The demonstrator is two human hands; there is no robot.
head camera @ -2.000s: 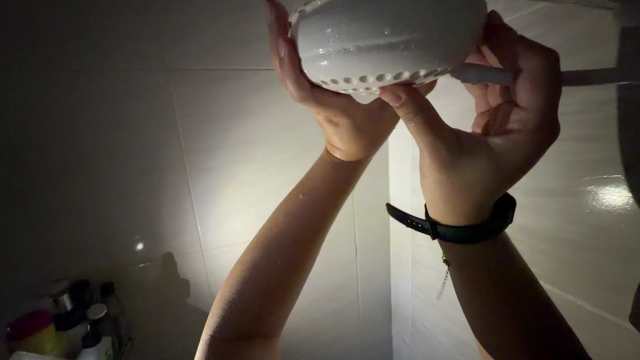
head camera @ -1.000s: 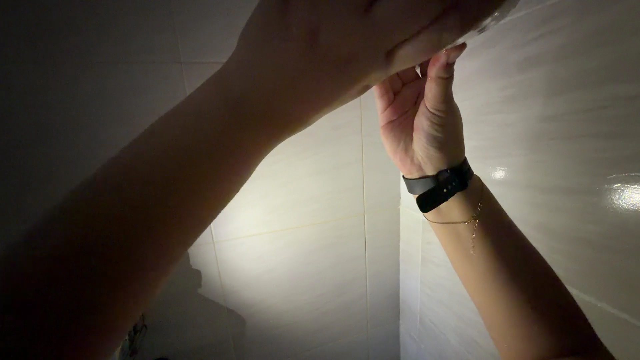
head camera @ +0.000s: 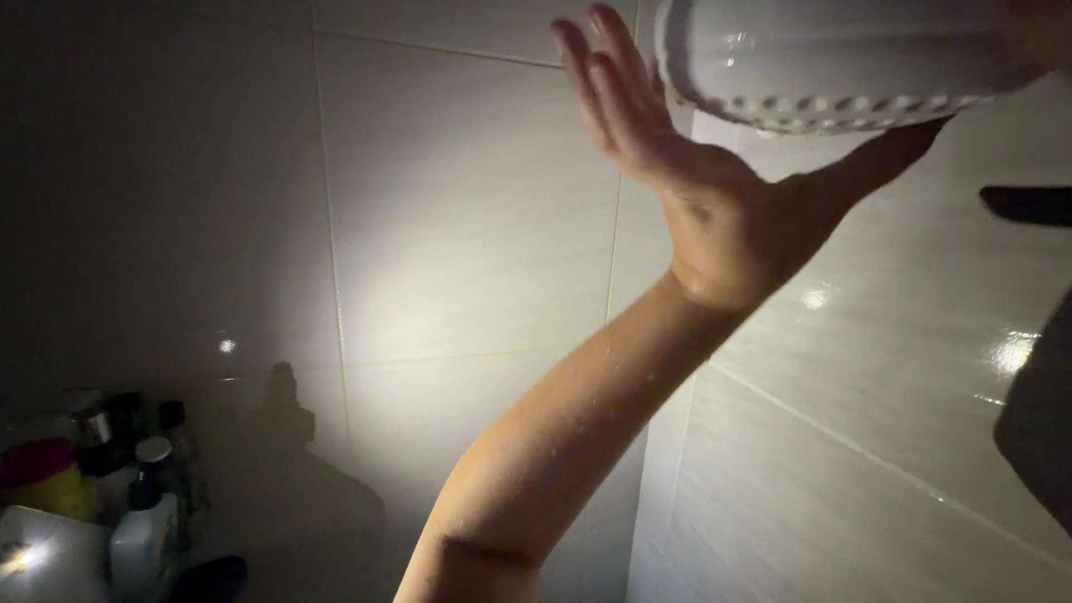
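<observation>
A glossy white fixture or vessel (head camera: 837, 50), with a row of round dimples along its lower edge, fills the upper right of the head view. My left hand (head camera: 712, 184) is raised beneath its left end, wet, with its fingers spread upward beside it and its thumb reaching right under the dimpled edge. Whether that hand bears any weight is unclear, since a gap shows between palm and underside. Of my right hand (head camera: 1043, 33) only a blurred patch of skin seems to show at the top right edge, against the white thing; its fingers are hidden.
Pale tiled walls (head camera: 469, 209) meet in a corner behind my arm. Several bottles and containers stand low at the left, among them a white pump bottle (head camera: 144, 540) and a yellow tub with a dark pink lid (head camera: 42, 473). Dark shapes lie along the right edge.
A second ago my left arm crossed in front at the upper left; now it rises from the bottom middle, with the hand below the white thing. My right hand has moved mostly out of view to the right.
</observation>
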